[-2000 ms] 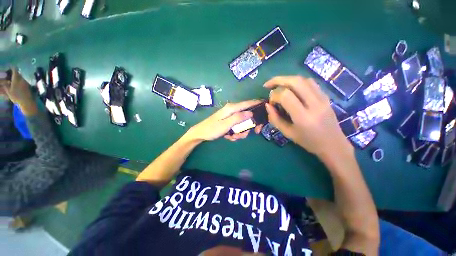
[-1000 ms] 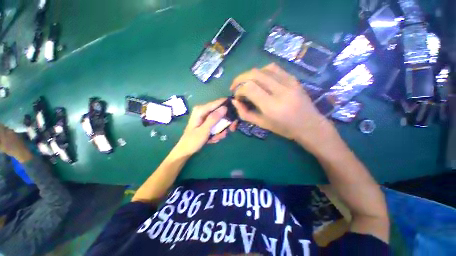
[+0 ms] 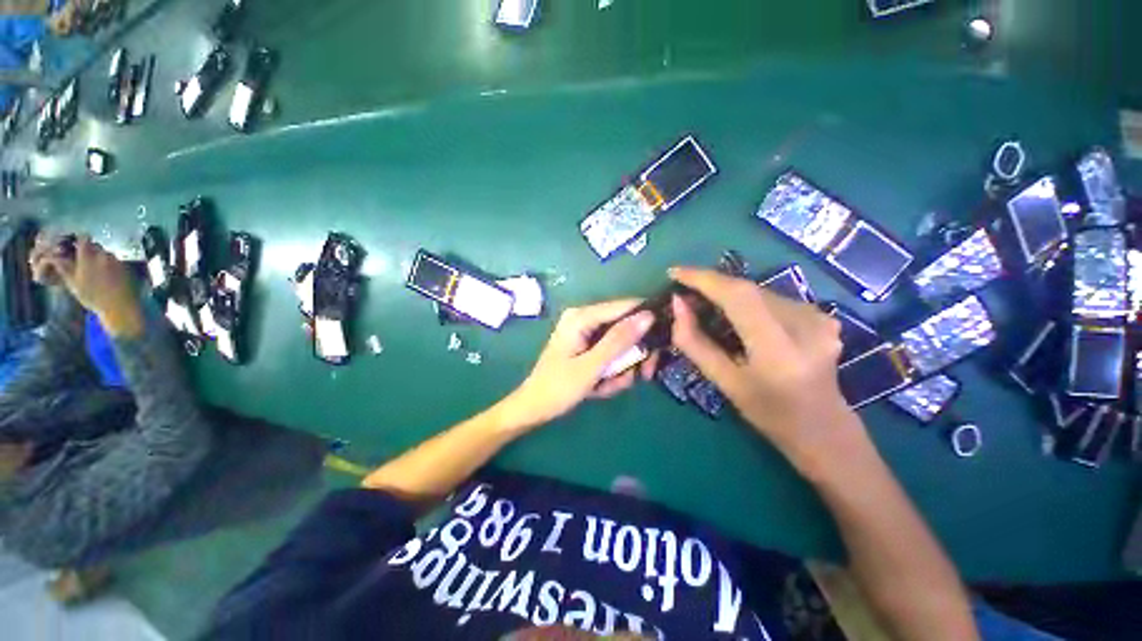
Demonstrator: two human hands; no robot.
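My left hand (image 3: 586,354) holds a black phone housing (image 3: 653,328) with a white panel, mostly hidden by my fingers. My right hand (image 3: 751,344) is at the housing's far end, thumb and fingertips closed on it; whether they also pinch a small part cannot be told. Just beyond my hands, a board-and-screen assembly (image 3: 649,197) lies tilted on the green surface. Another board-and-screen assembly (image 3: 835,235) lies to its right. One with a white board (image 3: 463,291) lies to the left of my hands.
Part-built black phones (image 3: 332,297) lie at left, with a heap (image 3: 200,282) farther left. Silvery boards and screens (image 3: 1097,278) are heaped at right, with a pale ring (image 3: 966,440) nearby. Small white scraps (image 3: 375,344) lie at left. Another person's arm (image 3: 148,376) reaches in at far left.
The camera view has shifted and shows more of the table's far side. Both my hands stay together on the housing, with a small change of the fingers.
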